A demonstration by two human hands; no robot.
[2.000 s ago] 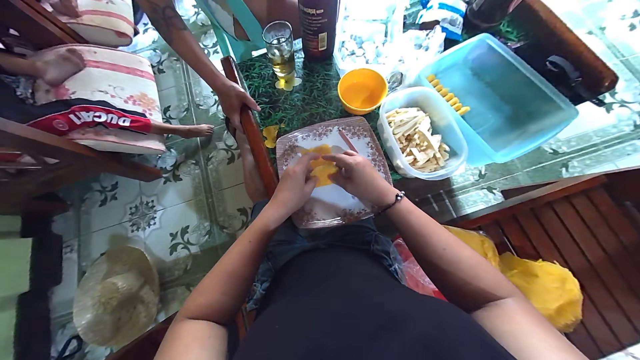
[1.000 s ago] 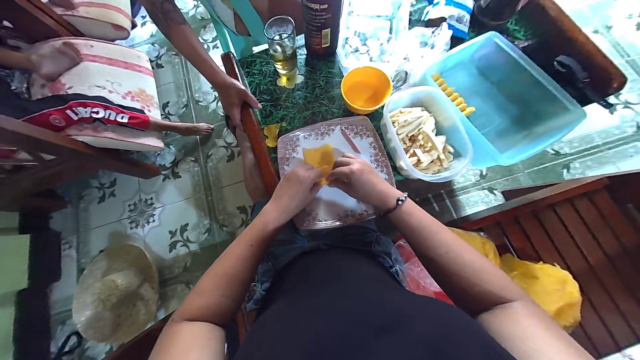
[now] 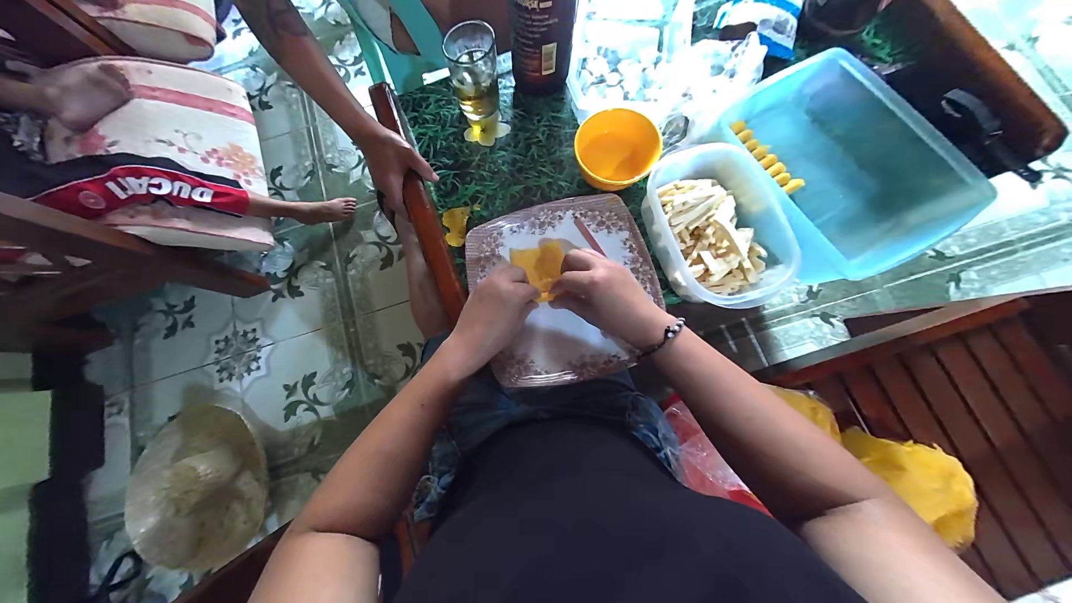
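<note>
My left hand (image 3: 502, 300) and my right hand (image 3: 596, 289) pinch the near edge of a thin yellow wrapper sheet (image 3: 536, 261), fingertips almost touching. The sheet lies over a square plate (image 3: 569, 352) with a floral rim. A thin reddish stick (image 3: 590, 237) rests on the plate's upper right. Right of the plate, a clear plastic tub (image 3: 787, 272) holds pale cut strips (image 3: 712, 239). Beyond it, several small yellow rolls (image 3: 768, 157) lie in a row in a blue plastic container (image 3: 888, 167). An orange bowl (image 3: 615, 151) stands behind the plate. What lies under my fingers is hidden.
A glass with yellowish liquid (image 3: 473, 79) and a dark bottle (image 3: 543, 42) stand at the back. Another person's hand (image 3: 395, 167) grips the wooden edge (image 3: 431, 218) at left. A yellow scrap (image 3: 455, 226) lies beside the plate. A straw hat (image 3: 199, 486) is on the floor.
The yellow sheet, low between my fingers two seconds ago, stood raised one second ago and now lies flatter, spread beyond my fingertips. My hands stay over the plate.
</note>
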